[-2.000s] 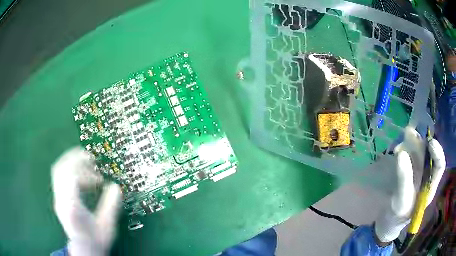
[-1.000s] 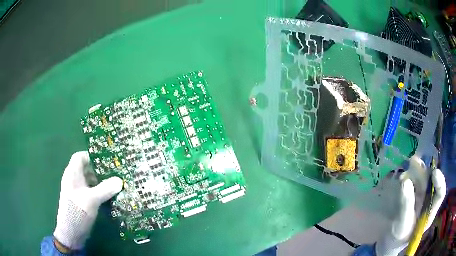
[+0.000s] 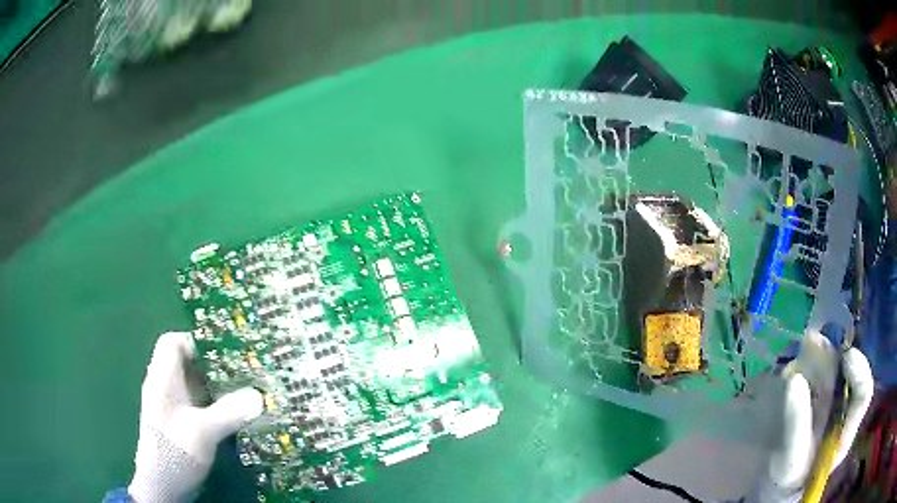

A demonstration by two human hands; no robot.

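Observation:
A populated green circuit board [image 3: 334, 344] lies in front of me on the left, slightly turned. My left hand [image 3: 202, 418], in a white glove, grips its left edge with the thumb on top; the fingers beneath are hidden. A translucent cut-out template [image 3: 543, 295] is at the right, over the soldering iron stand [image 3: 679, 246] and its yellow sponge [image 3: 673, 339]. My gloved right hand [image 3: 821, 418] holds the template's lower right corner and also the yellow-handled soldering iron [image 3: 824, 467], whose tip I cannot make out.
The green mat [image 3: 295, 128] has a curved far edge beside a dark belt, where another board [image 3: 167, 29] shows blurred at the top left. A black box-shaped unit [image 3: 634, 79], a black round-grilled fan [image 3: 792, 93] and a blue-handled tool [image 3: 775, 260] are at the right. A black cord [image 3: 664, 483] shows below.
My left hand has closed on the board's left edge. Board, template and stand all appear lower in the view. A blurred board has appeared on the belt at the top left.

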